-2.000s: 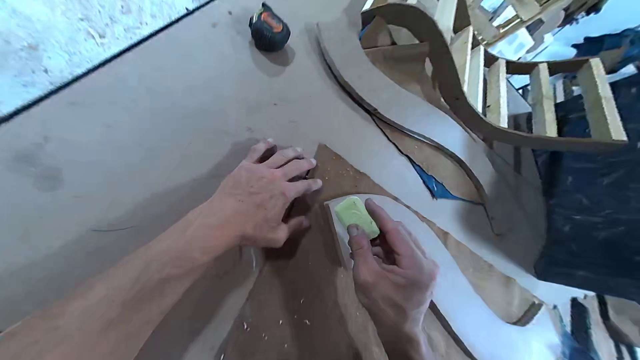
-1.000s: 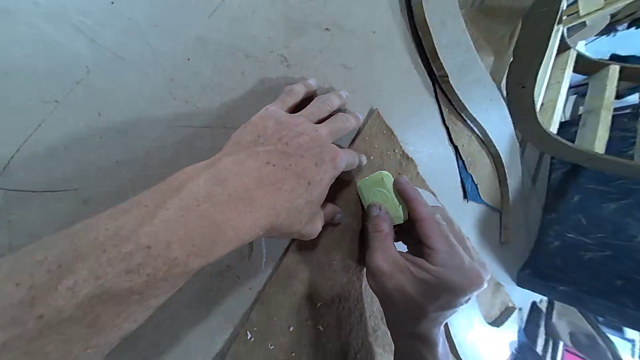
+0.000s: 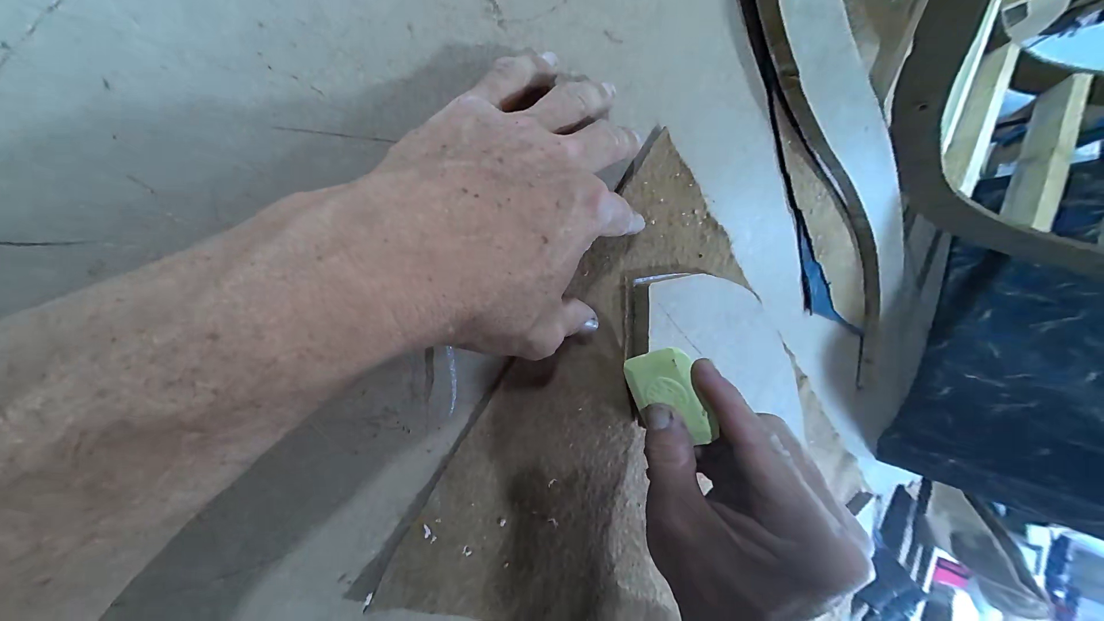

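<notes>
Between its thumb and forefinger, my right hand (image 3: pixel 759 509) holds a pale green block of tailor's chalk (image 3: pixel 671 392). The chalk lies against the left edge of a white-faced template board (image 3: pixel 720 319), which rests on a brown piece of leather-like material (image 3: pixel 552 448). A thin white line shows along the template's top end. My left hand (image 3: pixel 526 198) is spread, palm down, its thumb and a finger on the brown material and other fingers over the grey tabletop. Its palm is hidden.
At the upper right stand curved board strips (image 3: pixel 841 164) and a curved wooden frame with slats (image 3: pixel 936 198). Dark blue sheeting (image 3: pixel 1018 379) hangs at the right. The grey table (image 3: pixel 216 95) runs under the material; small chips lie on the brown piece.
The right hand with the chalk has moved down along the template's left edge, and the template's top end now shows. The view has moved closer. The tape measure seen earlier is out of view.
</notes>
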